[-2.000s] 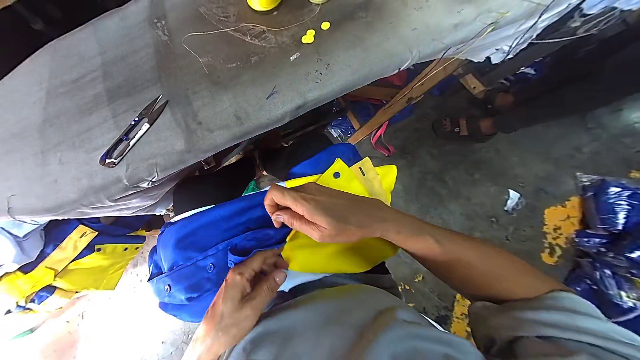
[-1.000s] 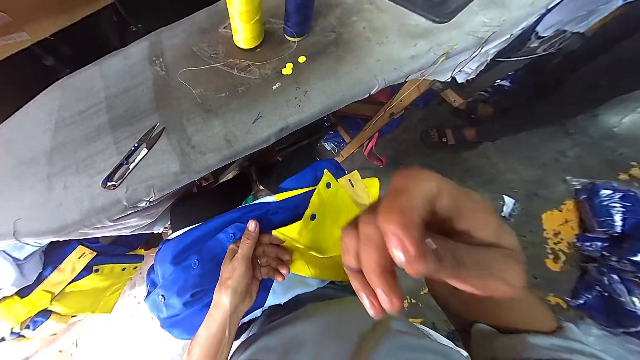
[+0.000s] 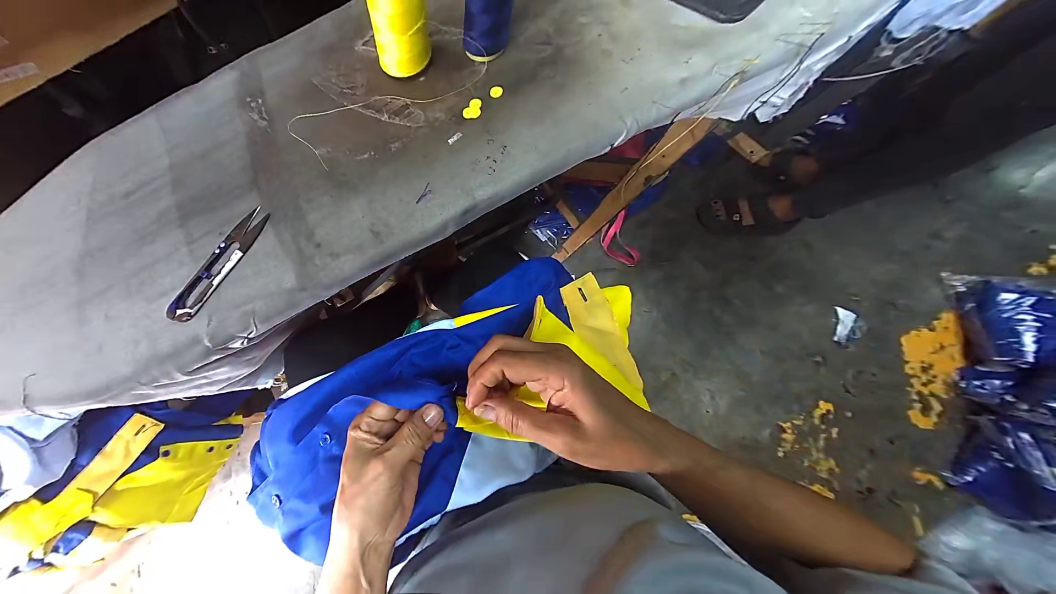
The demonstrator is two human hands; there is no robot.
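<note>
A blue and yellow garment [image 3: 371, 363] with buttons lies across my lap. My left hand [image 3: 392, 462] pinches its blue cloth between thumb and fingers. Close beside it, my right hand [image 3: 553, 396] has thumb and fingertips together at the edge of the yellow panel [image 3: 606, 355]; whether a needle or thread is between them is too small to tell. Thread snips [image 3: 219, 264] rest on the cloth-covered table [image 3: 346, 206]. Farther back stand a yellow thread cone [image 3: 399, 37] and a dark blue thread cone [image 3: 487, 29], with several yellow buttons [image 3: 472, 109] near them.
More blue and yellow garments [image 3: 165, 478] are piled at the lower left. A wooden brace [image 3: 635, 190] slants under the table. At the upper right is another person's sandalled foot [image 3: 747, 213]. Plastic-wrapped blue packets [image 3: 1011, 396] sit on the floor at the right.
My right hand, raised and away from the cloth one second ago, has come down to the garment beside my left hand. My left hand's fingers have closed on the blue cloth.
</note>
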